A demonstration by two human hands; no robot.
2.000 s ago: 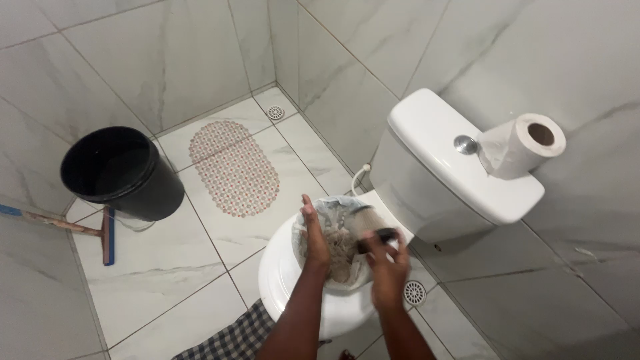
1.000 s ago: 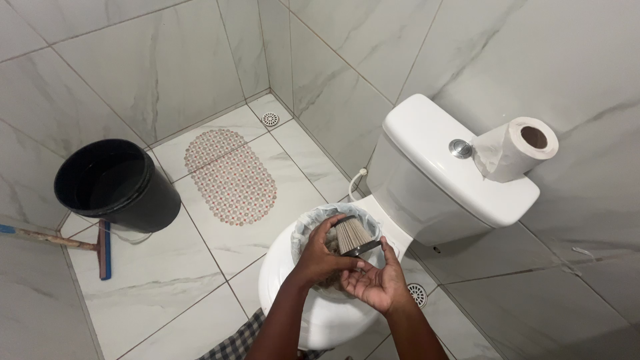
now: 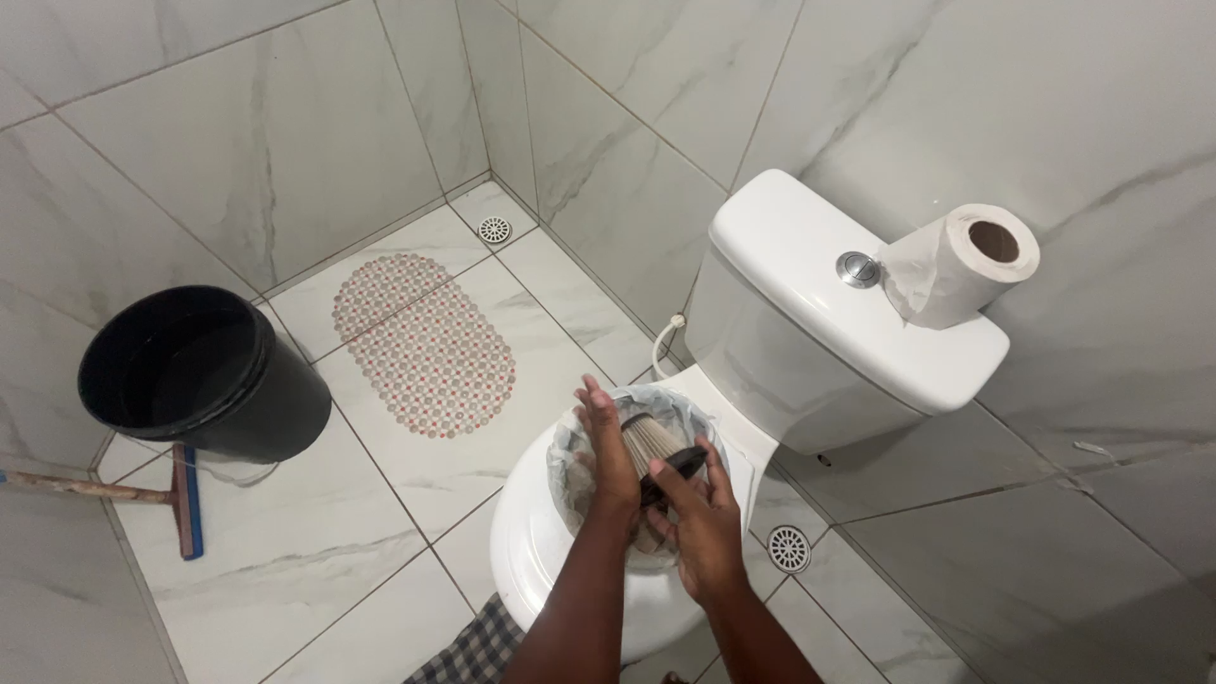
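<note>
My right hand (image 3: 698,518) grips the dark rim of a pleated filter (image 3: 655,442), whose pale pleats point up and to the left. My left hand (image 3: 610,451) is held flat and upright beside the pleats, fingers extended; whether it touches them is hard to tell. Both hands are over a bin lined with a whitish plastic bag (image 3: 570,465), which stands on the closed white toilet lid (image 3: 527,532). Crumpled, greyish contents show inside the bag, partly hidden by my hands and the filter.
Behind the bin is the toilet tank (image 3: 788,313) with a toilet paper roll (image 3: 959,266) on top. A black bucket (image 3: 294,399), a squeegee (image 3: 187,503) and an oval bath mat (image 3: 427,351) are on the tiled floor at left. A checked cloth (image 3: 475,646) lies below the toilet.
My left hand has come off the filter and is now straightened beside it. The filter, held in both hands a second ago, has tilted in my right hand.
</note>
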